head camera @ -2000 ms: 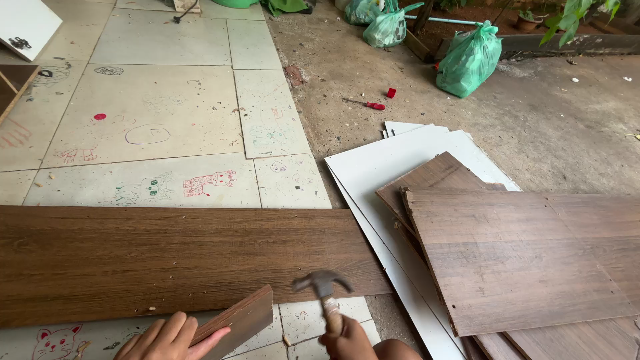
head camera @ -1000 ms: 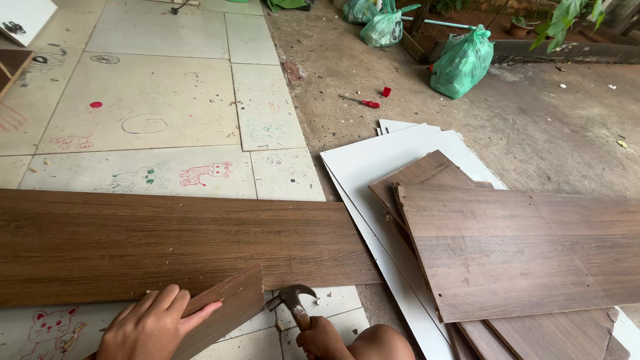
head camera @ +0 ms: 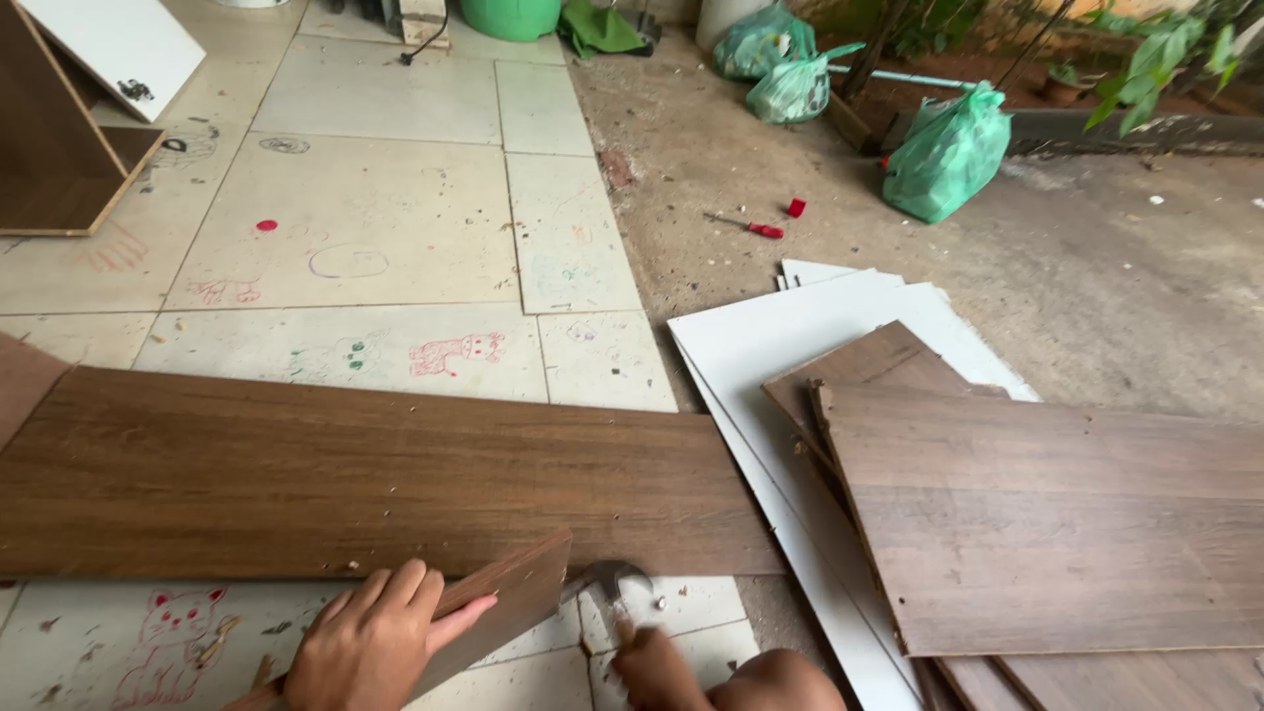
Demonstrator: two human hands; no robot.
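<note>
My left hand grips the upper edge of a small wood-grain board, which stands tilted at the near edge of a long brown wood-grain board. Closed around the handle of a claw hammer, my right hand is low in the view and blurred. The hammer's head is beside the right end of the small board; whether they touch, I cannot tell. The long board lies flat across the tiles, its right end by a white panel.
Brown boards are stacked over white panels at right. A red-handled screwdriver lies on the concrete near a red piece. Green bags stand farther back. A brown cabinet part is at upper left, on tiles with drawings.
The hammer has shifted in my right hand around the small board's right end. My left hand still holds that board, which has changed its tilt slightly.
</note>
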